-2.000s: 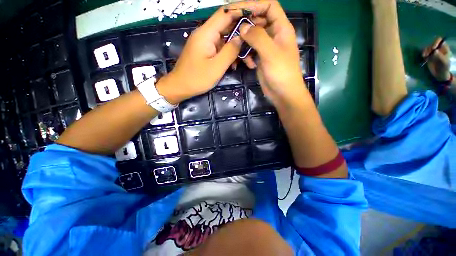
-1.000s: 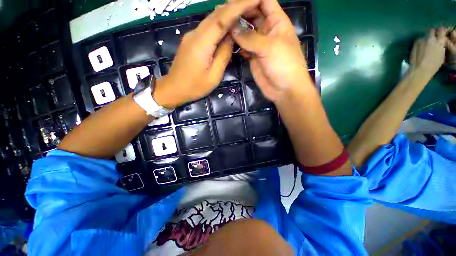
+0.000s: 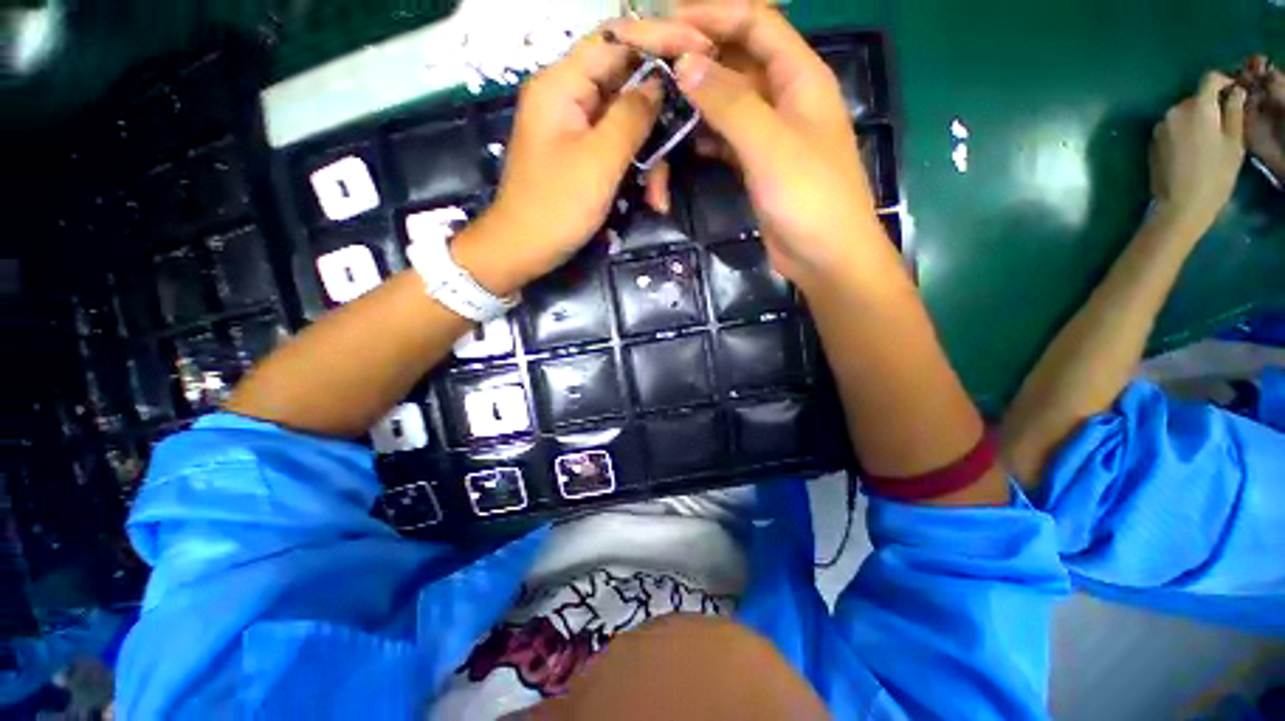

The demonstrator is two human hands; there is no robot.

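Observation:
A black housing with a thin white rim (image 3: 668, 130) is held tilted between the fingertips of my left hand (image 3: 553, 176) and my right hand (image 3: 792, 155), over the far part of the black blister tray (image 3: 682, 371). Both hands touch the housing. Any tiny part between the fingertips is too small to tell. White square units with dark centre marks (image 3: 345, 187) lie in the left pockets of the tray. Black housings with white rims (image 3: 585, 475) lie in the nearest row. A few white bits lie in other pockets.
A second dark blister tray (image 3: 212, 282) is at the left. A white ledge (image 3: 369, 88) with small white parts runs along the far edge. White bits (image 3: 958, 145) lie on the green surface (image 3: 1008, 254). Another person's hands (image 3: 1201, 148) and blue sleeves are at the right.
The view has shifted, so the tray appears slightly further right. The housing shows more between my fingers than one second ago. The other person's arm has swung outward to the right.

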